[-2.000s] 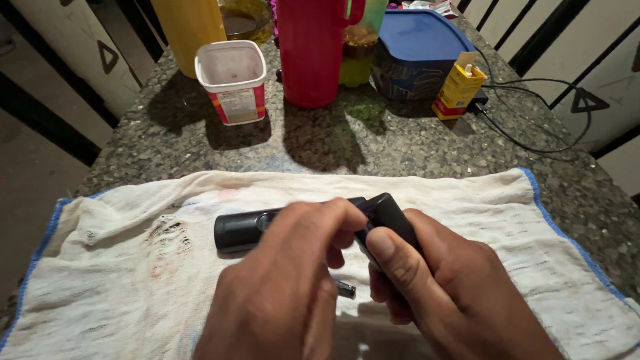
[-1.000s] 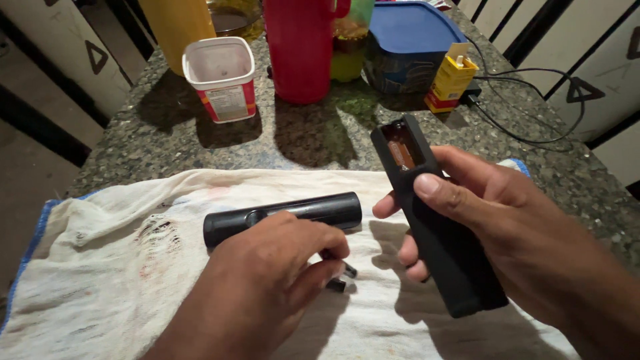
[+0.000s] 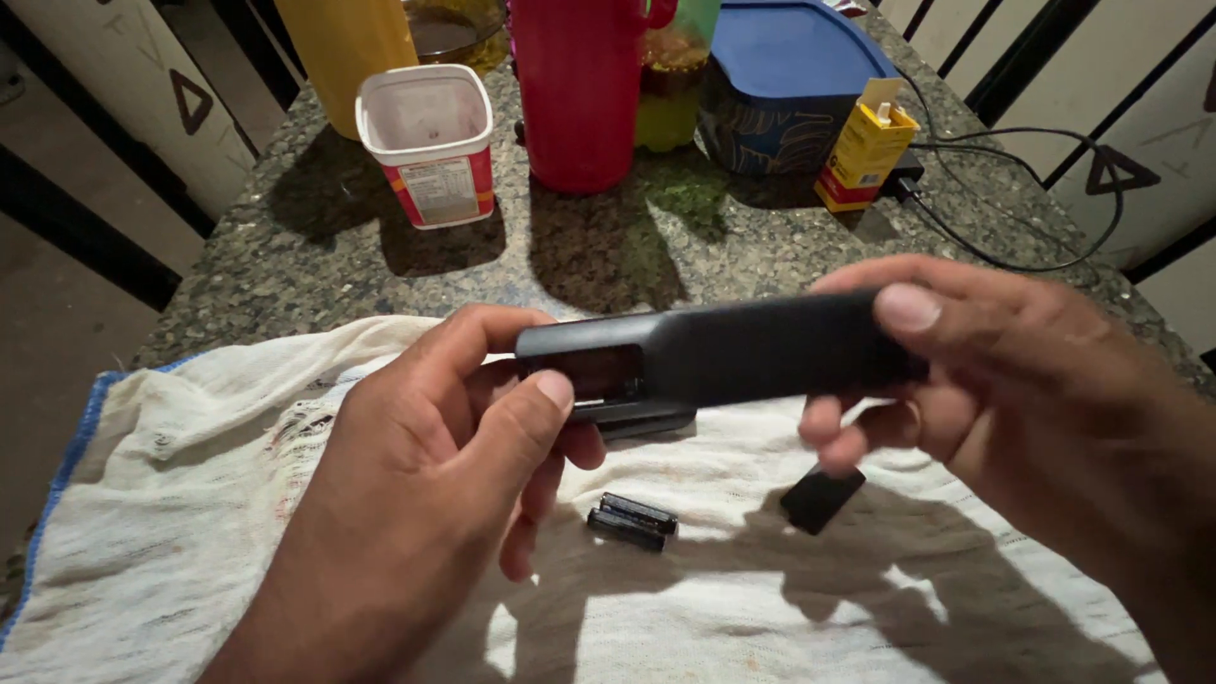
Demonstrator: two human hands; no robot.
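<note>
A black remote control (image 3: 760, 356) is held level between both hands, its battery compartment (image 3: 608, 372) uncovered at the left end. My left hand (image 3: 427, 456) grips that end, thumb at the compartment's edge. My right hand (image 3: 988, 370) holds the other end, thumb on top. Two dark cylindrical batteries (image 3: 632, 521) lie side by side on the white cloth (image 3: 722, 608) below. A small black cover (image 3: 822, 499) rests on the cloth under my right fingers. Another black object (image 3: 651, 425) lies behind the remote, mostly hidden.
On the granite table (image 3: 313, 256) behind the cloth stand a white and red plastic tub (image 3: 437, 185), a red pitcher (image 3: 579, 95), a yellow container (image 3: 351, 57), a blue-lidded box (image 3: 793, 57) and a small yellow carton (image 3: 866, 152). A black cable (image 3: 997, 266) curls at the right.
My left hand has left the batteries and taken hold of the remote's compartment end. The remote, upright in my right hand a second ago, is now level.
</note>
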